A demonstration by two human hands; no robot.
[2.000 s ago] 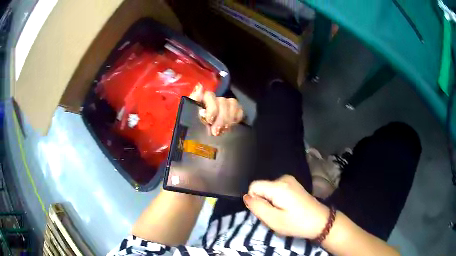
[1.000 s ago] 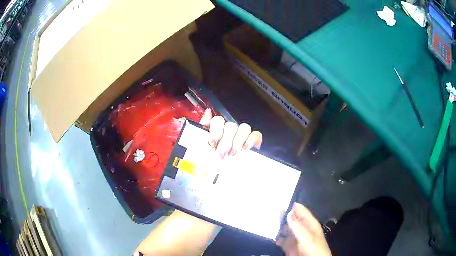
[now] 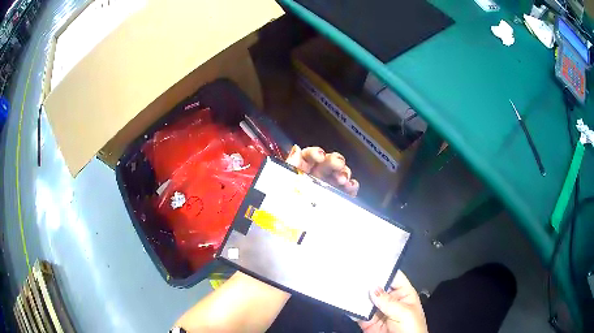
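Note:
An LCD module (image 3: 325, 250) is held back side up and tilted over my lap. It has a black edge, a bright silver-grey back and an orange-gold flex cable (image 3: 277, 224) near its left end. My left hand (image 3: 325, 170) supports it from below; the forearm passes under the panel and the fingers show beyond its upper edge, the palm hidden. My right hand (image 3: 400, 307) grips the lower right corner, with the thumb on the back face and the other fingers partly hidden.
A black waste bin (image 3: 146, 244) with red liner and white scraps stands left, beside a cardboard carton (image 3: 163, 65). The green bench (image 3: 456, 78) at right holds a black mat (image 3: 384, 26), thin dark tool (image 3: 531, 140), green-handled stick (image 3: 566, 185) and red-grey meter (image 3: 572, 62).
The view has shifted, showing more bench. The panel has moved right and tilted. My left fingers have slid off its back to beyond the upper edge. My right hand now grips the lower right corner.

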